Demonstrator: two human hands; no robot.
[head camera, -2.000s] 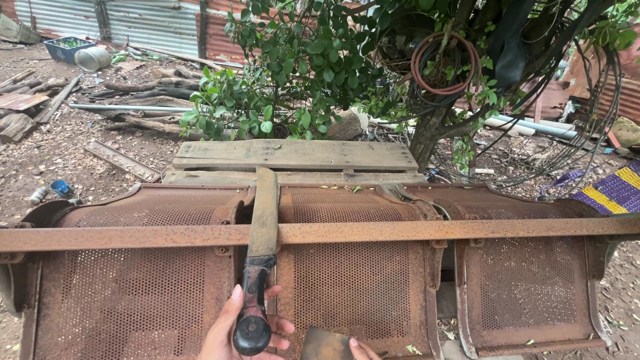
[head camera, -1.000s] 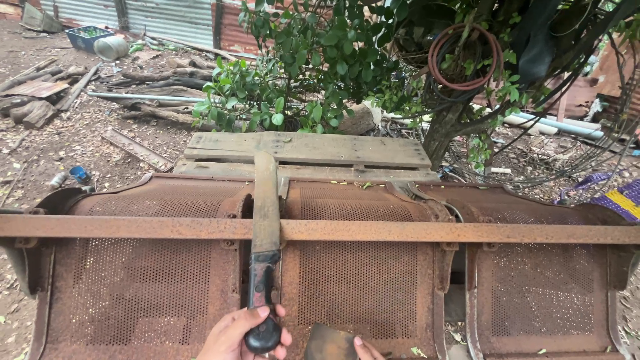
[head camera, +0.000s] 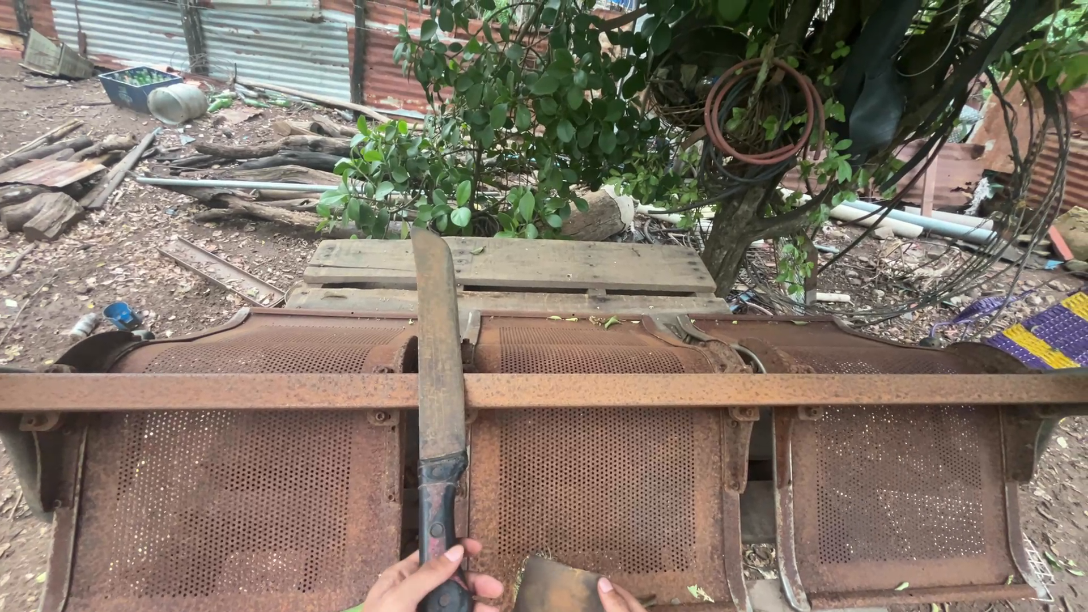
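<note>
My left hand (head camera: 433, 582) is closed around the black handle of a machete (head camera: 439, 340), near its butt end. The worn, brownish blade points away from me and lies over or just above a rusty metal bar (head camera: 595, 392). At the bottom edge, fingers of my right hand (head camera: 619, 595) grip the side of a flat brown piece (head camera: 557, 586), whose lower part is cut off by the frame; its material is unclear. Beneath both hands is a rusty seat of perforated metal panels (head camera: 595, 493).
A wooden plank bench (head camera: 510, 263) stands behind the seat. Beyond it are a tree with a coiled reddish hose (head camera: 714, 127), stacked logs (head camera: 280, 161) and a corrugated metal fence (head camera: 263, 51). A blue cup (head camera: 121, 315) lies on the ground at left; purple and yellow woven material (head camera: 1050, 331) is at right.
Both hands keep their holds on the machete and the brown piece. The machete now stands a little more upright in view, and the view has shifted slightly.
</note>
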